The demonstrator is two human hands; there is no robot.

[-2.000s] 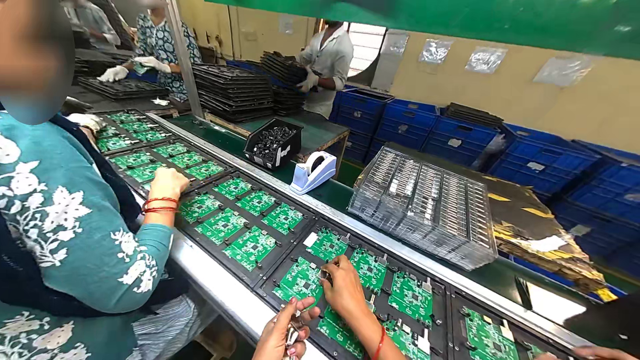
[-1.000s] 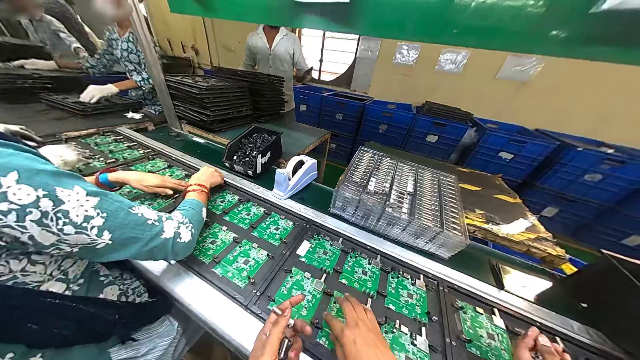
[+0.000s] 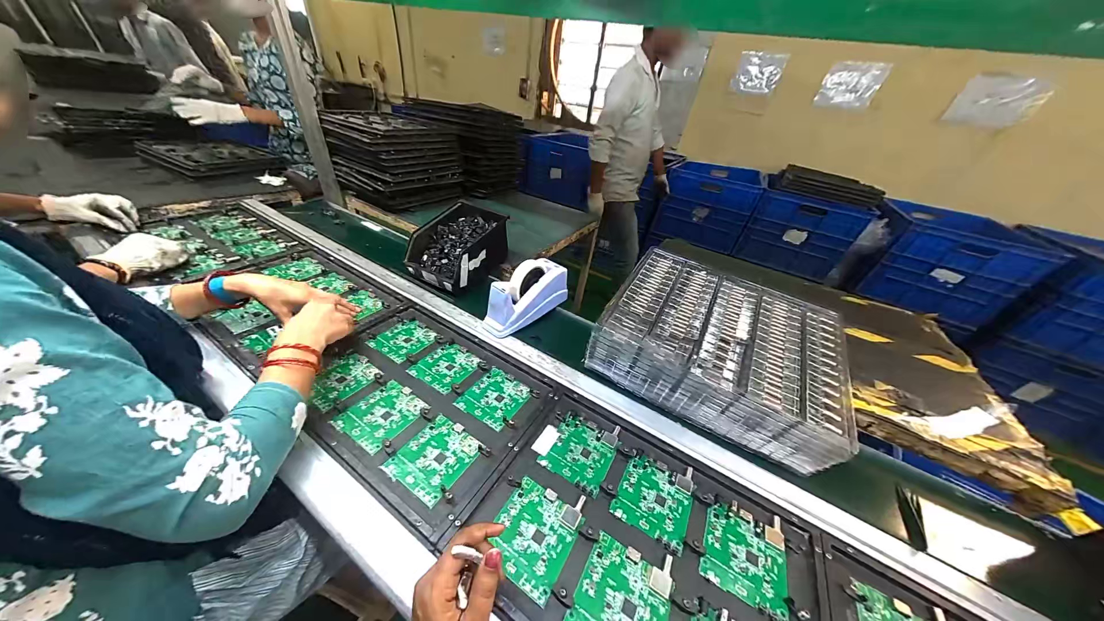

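Observation:
My left hand [image 3: 457,573] is at the bottom edge, its fingers closed around small metal parts, one with a whitish end. It is beside the lower left green circuit board [image 3: 536,539] in a black tray [image 3: 492,507]. Several boards in this tray carry a silvery metal part with a tab near one corner, such as the upper left board [image 3: 576,453] and the one at the right [image 3: 743,561]. My right hand is out of view. A clear plastic tray stack [image 3: 724,354] with rows of metal parts stands beyond the rail.
At left, a co-worker's bare hands [image 3: 315,315] are over a neighbouring tray; gloved hands [image 3: 142,254] lie farther back. A tape dispenser [image 3: 526,296] and a black bin of small dark parts [image 3: 457,246] stand behind the metal rail [image 3: 509,345]. Blue crates [image 3: 802,233] line the wall.
My right hand, over the boards in both earlier frames, has gone out of view. A hand at the right edge is also gone. The person in the back has moved and now stands side-on.

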